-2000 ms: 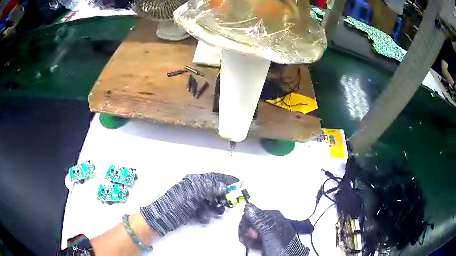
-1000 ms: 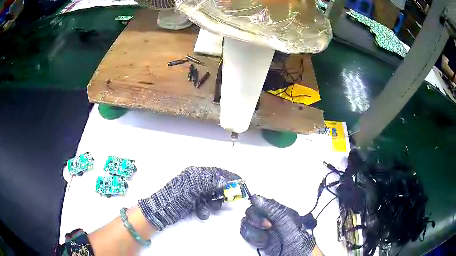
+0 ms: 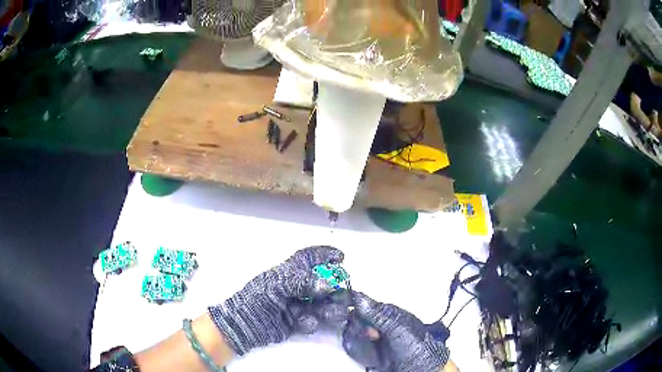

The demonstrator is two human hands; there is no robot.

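My left hand [image 3: 279, 301], in a grey-black striped knit glove, holds a small circuit board [image 3: 332, 275] with its teal-green side facing up. My right hand [image 3: 392, 336], gloved alike, is close beside it on the right, with its fingertips at the board's lower edge. It holds a black cable, whose end is hidden between the fingers. A thin black cable [image 3: 459, 296] runs from near my right hand to the tangled cable bundle [image 3: 562, 305]. The white tapering column [image 3: 350, 138] of the machine ends in a thin tip above and behind the board.
Several loose circuit boards [image 3: 164, 287] lie at the left of the white sheet [image 3: 218, 225]. The wooden base [image 3: 181, 123] stands behind on green feet, with short dark rods and a fan [image 3: 236, 22]. A slanted grey post [image 3: 566, 116] stands right. Part of a person shows far right.
The board in my left hand has turned from its yellow and blue component side to its teal-green side. My right hand has moved closer to my left. A small green board shows at the back left.
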